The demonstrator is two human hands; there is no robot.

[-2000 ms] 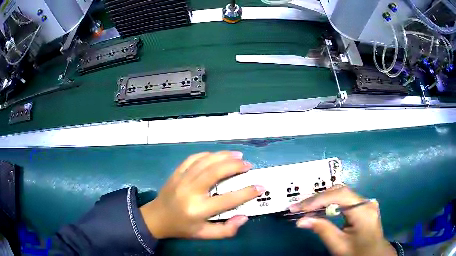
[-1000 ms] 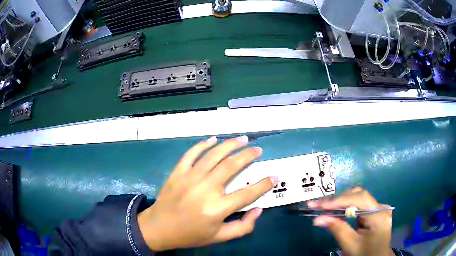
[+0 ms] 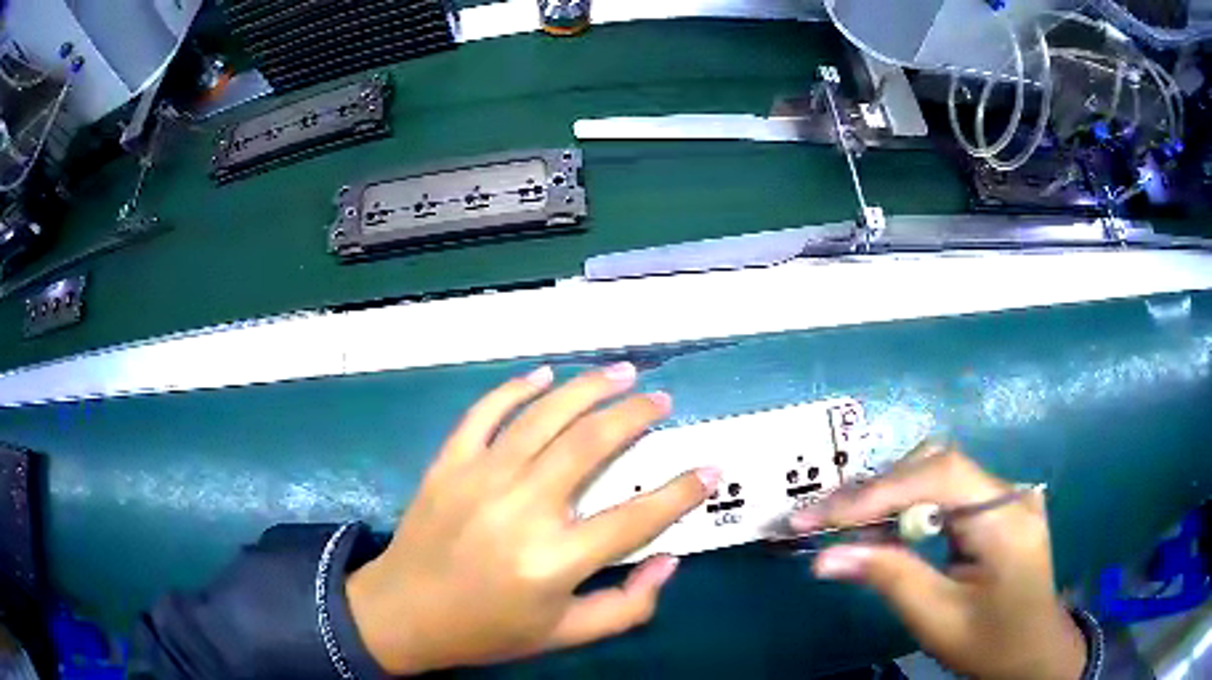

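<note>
A fixture plate [image 3: 764, 458], white under glare, lies slightly tilted on the green bench mat. Its black holes and slots show at the middle and right. My left hand [image 3: 512, 531] lies over its left part, with the index fingertip on the plate beside a nest and the thumb at the near edge. My right hand [image 3: 964, 565] holds dark tweezers [image 3: 977, 509] with a pale band. The tweezer tips are at the plate's near edge, right of the middle. Whether they grip anything is too small to tell.
Beyond the white conveyor rail [image 3: 439, 330], the green belt [image 3: 665, 179] carries several dark fixture plates [image 3: 459, 202]. Silver guide arms [image 3: 705, 253] angle over it. A ribbed black stack [image 3: 339, 33] and machines with clear tubes stand behind. A black tray [image 3: 19, 511] is at the left bench edge.
My left hand has spread and moved further over the plate's left nests. My right hand with the tweezers has moved right, then slightly back. The camera view has shifted a little.
</note>
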